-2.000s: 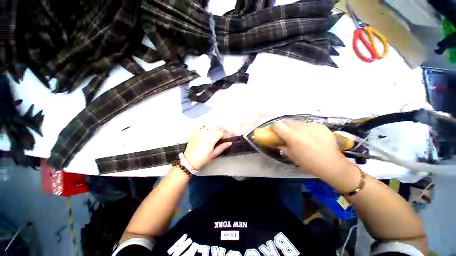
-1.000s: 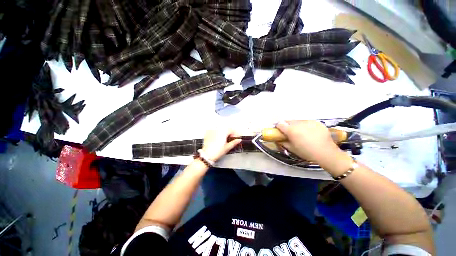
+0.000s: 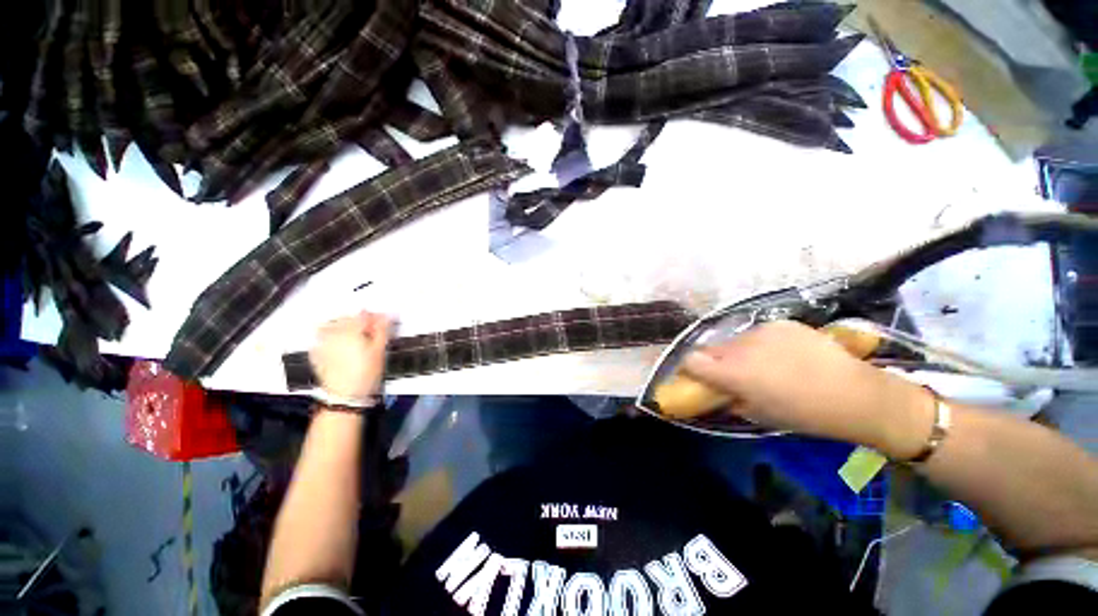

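Note:
A narrow dark plaid strip (image 3: pixel 518 342) lies along the near table edge, its right end beside the iron. My left hand (image 3: pixel 352 351) is over the strip's left end with curled fingers; whether it pinches the cloth is hidden. My right hand (image 3: pixel 771 383) is closed round the light wooden handle of the steam iron (image 3: pixel 710 331). The iron's pointed tip faces left at the table edge, just below the strip's right end. A wider curved stack of plaid strips (image 3: pixel 316 247) lies beyond the working strip.
Large plaid bundles (image 3: pixel 722 60) fill the far side, with a grey-blue tie (image 3: pixel 574 114) and dark offcuts (image 3: pixel 578 196). Scissors (image 3: pixel 921 102) lie far right. The black iron hose (image 3: pixel 951 247) trails right. A red bin (image 3: pixel 181 413) stands below the left table edge.
My left hand has moved left along the strip to its left end. The iron in my right hand has moved back and nearer the table edge, uncovering the strip's right part.

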